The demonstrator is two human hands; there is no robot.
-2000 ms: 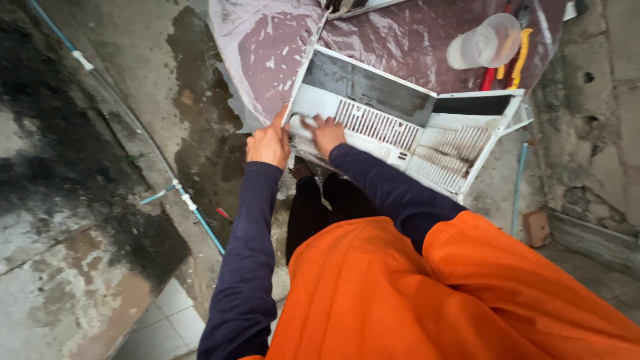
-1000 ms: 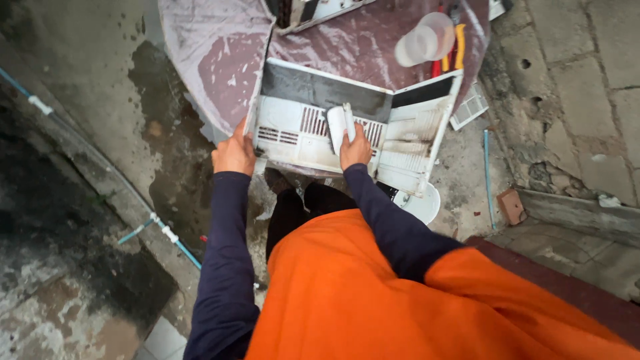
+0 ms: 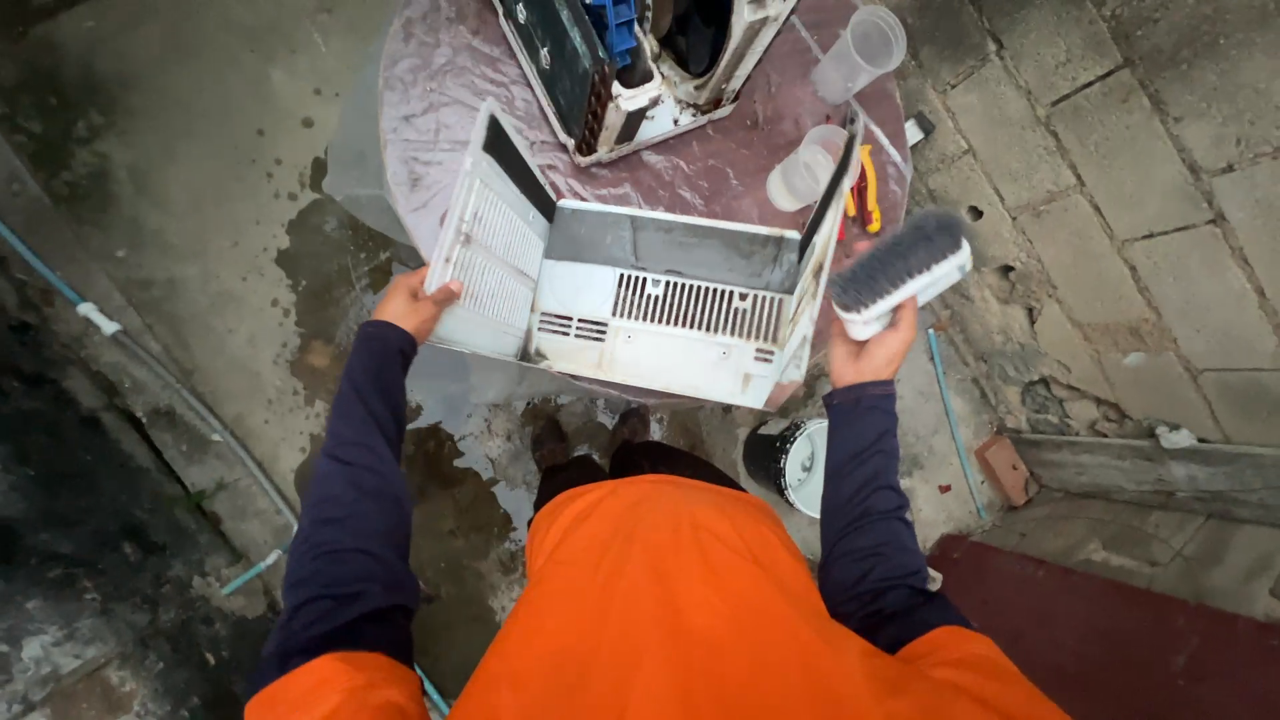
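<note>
A white slotted metal housing (image 3: pixel 690 350), folded in a U shape with dark foam strips inside, rests at the near edge of a round table under a plastic cover (image 3: pixel 440 110). My left hand (image 3: pixel 415 303) grips the housing's left side panel, thumb on the inner face. Off the housing's right side, my right hand (image 3: pixel 873 345) holds a scrubbing brush (image 3: pixel 905 270) with a white body, its grey bristles turned up and to the left. Brown stains mark the housing's right panel and lower edge.
An opened appliance chassis (image 3: pixel 640 90) with a finned coil stands at the table's back. Clear plastic cups (image 3: pixel 862 52) and yellow-and-red pliers (image 3: pixel 866 190) lie to the right. Below are a bucket (image 3: pixel 803 465), a brick (image 3: pixel 1005 470), blue pipes (image 3: pixel 955 420) and wet concrete.
The housing has turned, so its slotted left panel now faces inward. My right hand, earlier with the brush inside the housing, has moved out to its right. The view has shifted.
</note>
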